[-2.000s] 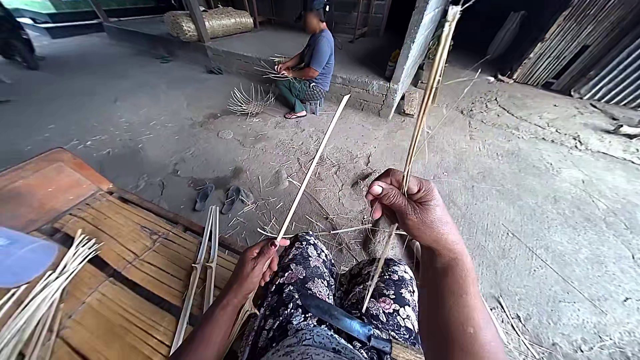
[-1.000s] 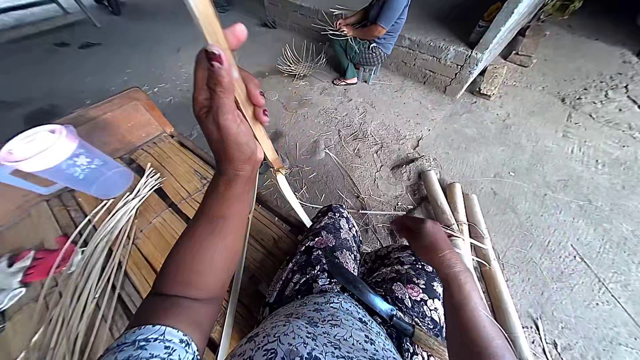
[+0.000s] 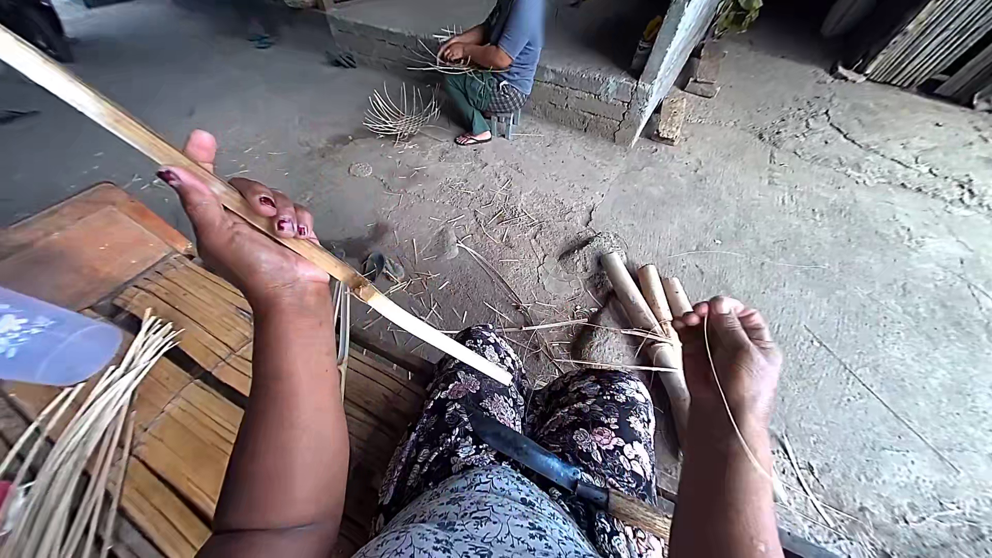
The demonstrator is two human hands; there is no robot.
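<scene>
My left hand point(image 3: 252, 221), raised at the left, holds a long split bamboo strip point(image 3: 341, 271) across the palm; its pale, thin end hangs over my knee. On the right, my right hand point(image 3: 732, 349) pinches a thin bamboo fibre point(image 3: 721, 391) that trails down along the forearm. A large knife point(image 3: 535, 457) with a dark blade and wooden handle lies across my lap. Several round bamboo poles point(image 3: 632, 294) lean beside my right knee, next to the right hand. A bundle of thin bamboo strips point(image 3: 93, 434) rests on the bamboo bench point(image 3: 186, 387) at the left.
A translucent plastic pitcher point(image 3: 58, 337) stands on the bench. Ahead, a seated person point(image 3: 511, 62) handles thin strips beside an open woven frame point(image 3: 401, 112). Bamboo scraps point(image 3: 496, 213) litter the concrete floor. A slanted post point(image 3: 674, 66) meets the ledge.
Two seconds ago my right hand held upright strips and my left a pale strip end. Now the left holds a broad strip across its palm. The right has risen from beside the poles since one second ago.
</scene>
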